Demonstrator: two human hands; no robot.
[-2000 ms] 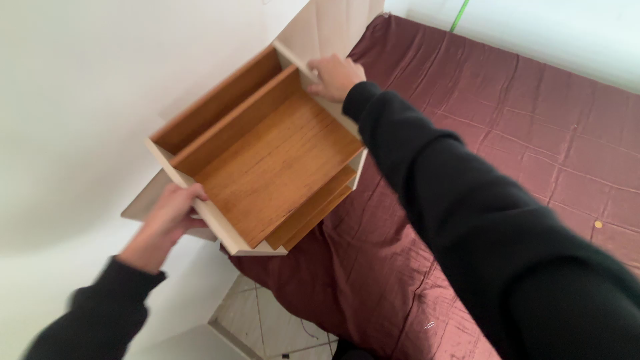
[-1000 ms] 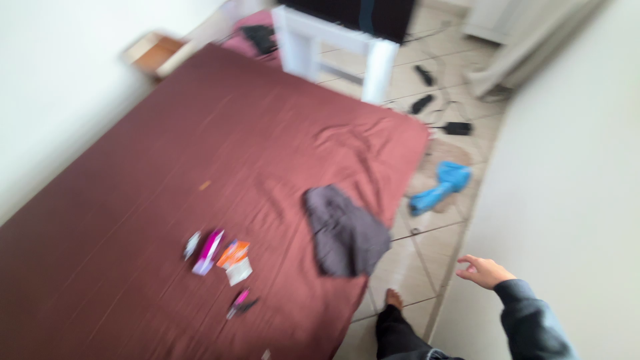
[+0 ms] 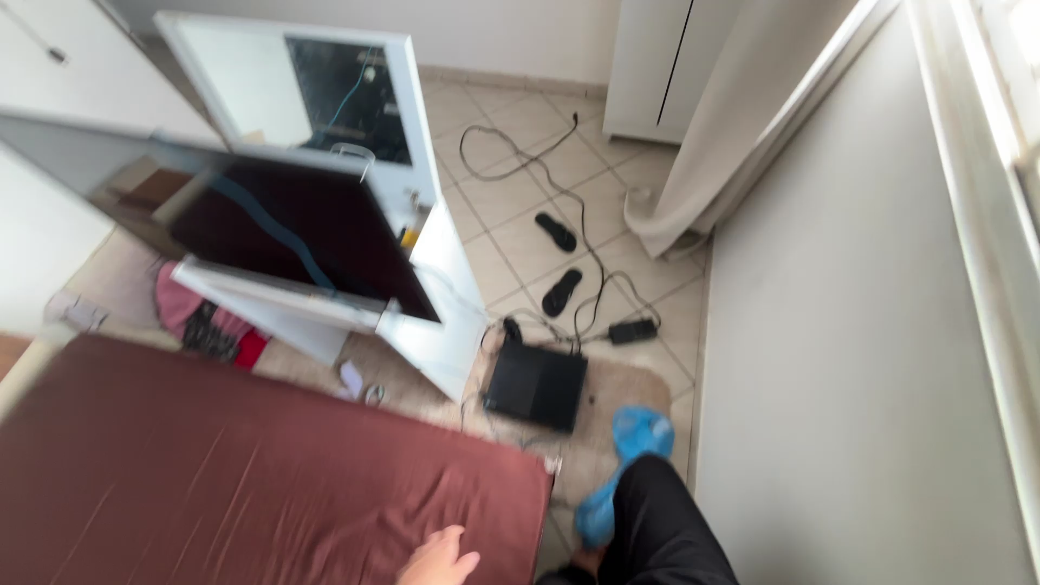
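Observation:
One hand shows at the bottom edge, over the maroon bed sheet near its corner; it seems to be my left hand. Its fingers are a little apart and it holds nothing. I cannot tell whether it touches the sheet. My right hand is out of view. My leg in black trousers is beside the bed, with a blue plastic bag on the floor at the knee. A flat-screen television stands on a white desk past the foot of the bed.
A black console-like box lies on a beige rug. Cables, a power adapter and black flip-flops are on the tiles. A mirror rises behind the television. A curtain hangs beside a white cabinet on the right.
The view has swung from the wooden drawer unit, held in both hands two seconds ago, to the foot of the bed. The hands have let go of the unit.

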